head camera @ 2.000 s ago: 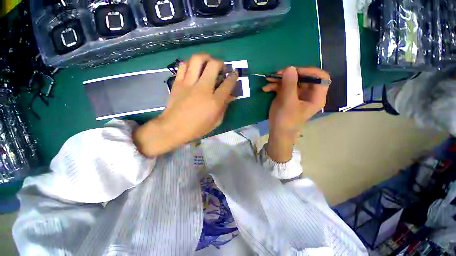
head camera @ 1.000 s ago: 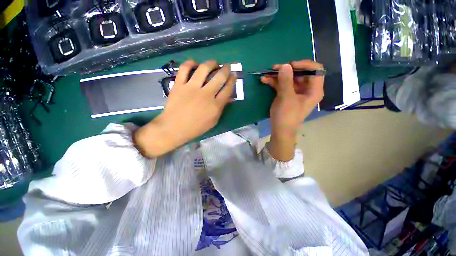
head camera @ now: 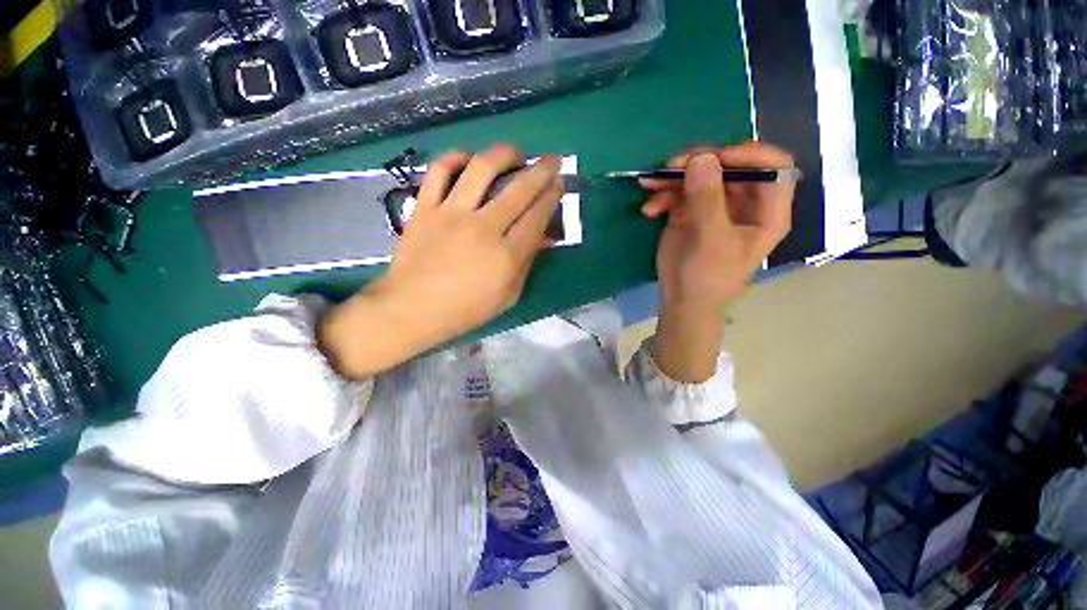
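Observation:
My left hand (head camera: 471,238) lies over the right part of the dark adhesive sheet (head camera: 298,223). A black housing (head camera: 397,210) shows partly from under its fingers, with thin black prongs at its upper edge. The rest is hidden by the hand, so I cannot tell how firmly it is held. My right hand (head camera: 719,215) holds the thin dark pointed tool (head camera: 745,175) level, its shiny tip pointing left. A small dark piece (head camera: 576,182) shows near the tip, at the sheet's white right end.
A clear blister tray (head camera: 393,89) with black housings stands behind the sheet. Tangled black frames (head camera: 107,226) and clear plastic trays (head camera: 36,346) are at left. A wider black band on white paper (head camera: 787,131) lies at right. Glossy trays (head camera: 977,83) and another person's sleeve (head camera: 1013,232) are farther right.
The view shifted slightly. My right hand with the tool moved a little left, then back right, away from the sheet's end. My left hand stays over the sheet.

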